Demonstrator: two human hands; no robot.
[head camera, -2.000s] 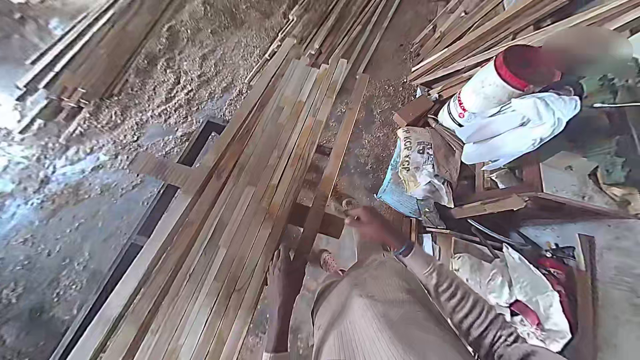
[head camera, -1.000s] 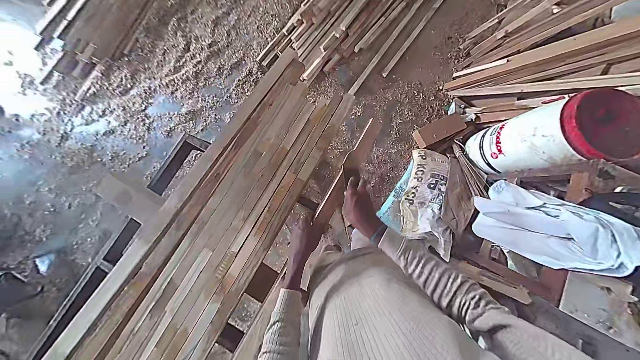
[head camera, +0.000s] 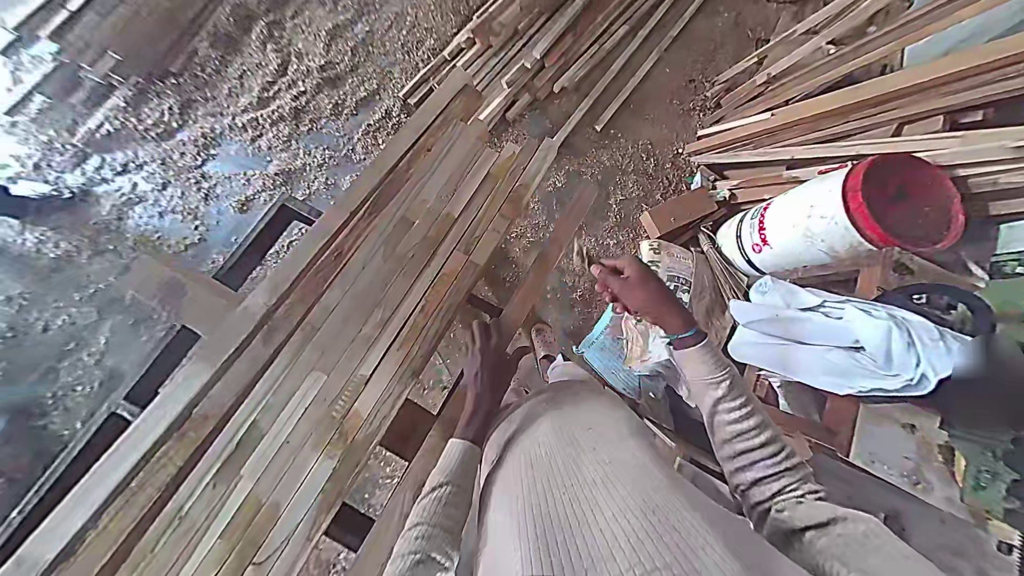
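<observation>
My left hand (head camera: 486, 364) rests against a narrow wooden strip (head camera: 552, 248) beside the layer of boards; its fingers wrap around the strip's near side. My right hand (head camera: 640, 292) is raised to the right of that strip, its fingers closed on a small brownish object (head camera: 582, 254) that is too blurred to name. Long narrow wooden boards (head camera: 352, 336) lie side by side, running from lower left to upper middle, on a dark frame (head camera: 172, 364).
More wooden strips (head camera: 552, 48) lie at the top, and a timber stack (head camera: 832, 96) at upper right. A white bucket with a red rim (head camera: 792, 232), a white cloth (head camera: 840, 340) and a printed sack (head camera: 668, 268) are on my right. Wood shavings (head camera: 320, 72) cover the floor.
My right hand was close to the strip one second ago and is now apart from it, farther right. My left hand stays at the strip. The view has shifted.
</observation>
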